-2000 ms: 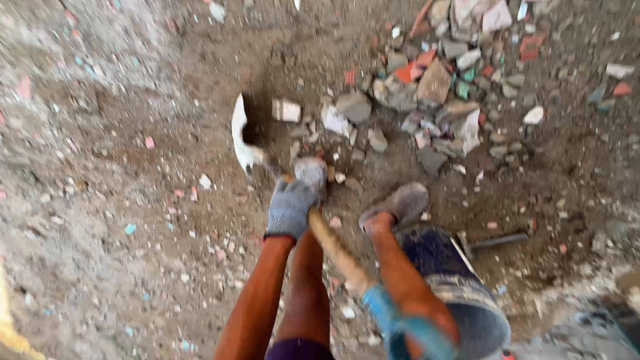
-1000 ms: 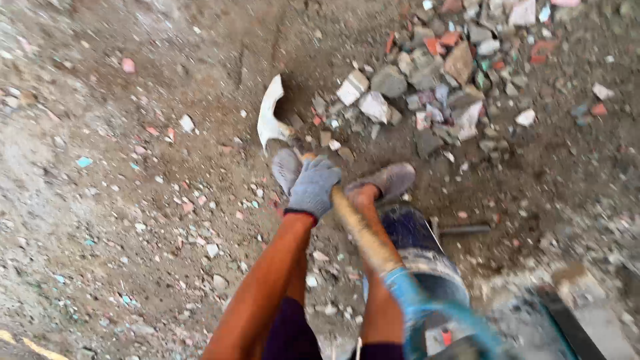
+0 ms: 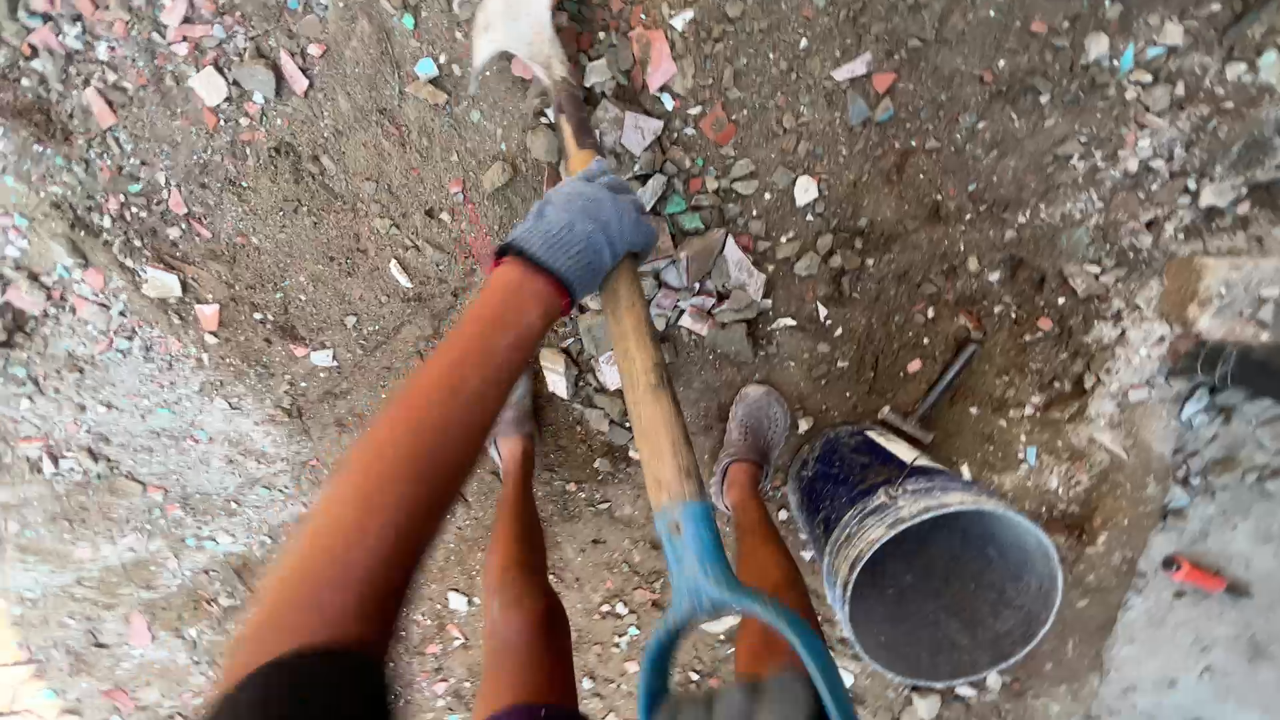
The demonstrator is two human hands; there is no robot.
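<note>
My left hand (image 3: 585,228), in a grey knit glove, is closed around the wooden shaft (image 3: 648,390) of a shovel, just below its metal socket. The worn metal blade (image 3: 518,38) is at the top edge, partly cut off, beside the rubble. At the bottom, a blue D-shaped handle (image 3: 695,570) ends the shaft. My right hand (image 3: 745,697), also gloved in grey, shows only in part at the bottom edge, wrapped on the handle's grip. Broken tile and stone pieces (image 3: 700,285) lie heaped on the dirt right of my left hand.
A dark blue bucket (image 3: 850,480) with a whitish rim lies tilted by my right foot (image 3: 755,430), its mouth towards me. Behind it lies a hammer (image 3: 935,390). An orange-red object (image 3: 1195,574) rests on a concrete slab (image 3: 1180,650) at right. Small shards are scattered over the ground.
The shovel blade, near my left foot in the earlier frames, has moved forward to the far side of the rubble heap. My left arm reaches farther out, still holding the shaft. The view has shifted.
</note>
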